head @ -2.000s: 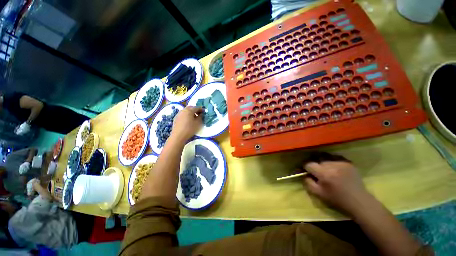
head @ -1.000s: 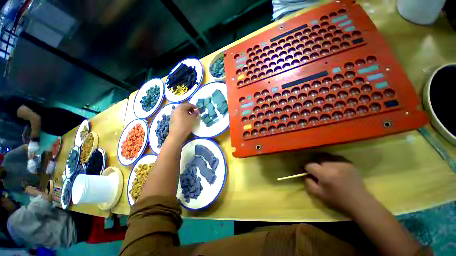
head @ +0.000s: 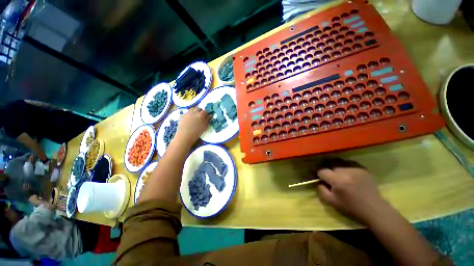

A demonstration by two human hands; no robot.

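Note:
The red-orange loading tray (head: 332,147) lies on the table with two banks of round holes, mostly without pieces; some hold grey-green, black and yellow pieces. My left hand (head: 194,123) is over the edge between the plate of blue-grey key pieces (head: 171,131) and the plate of grey-green wide-key pieces (head: 222,115). Its fingertips are at the grey-green pieces; whether they hold one I cannot tell. My right hand (head: 345,188) rests on the table below the tray and holds a thin pale stick (head: 304,183) pointing left.
A plate of blue-grey wide-key pieces (head: 208,196) is near my left forearm. Plates of orange (head: 140,148), dark green (head: 157,103) and black and yellow pieces (head: 190,85) stand further left. A white tub (head: 93,197) is far left, a black-filled bowl (head: 462,104) right. People sit beyond.
My left hand has moved slightly and stays at the edge of the grey-green plate. My left forearm has shifted left, uncovering more of the near blue-grey plate. My right hand and stick look unchanged.

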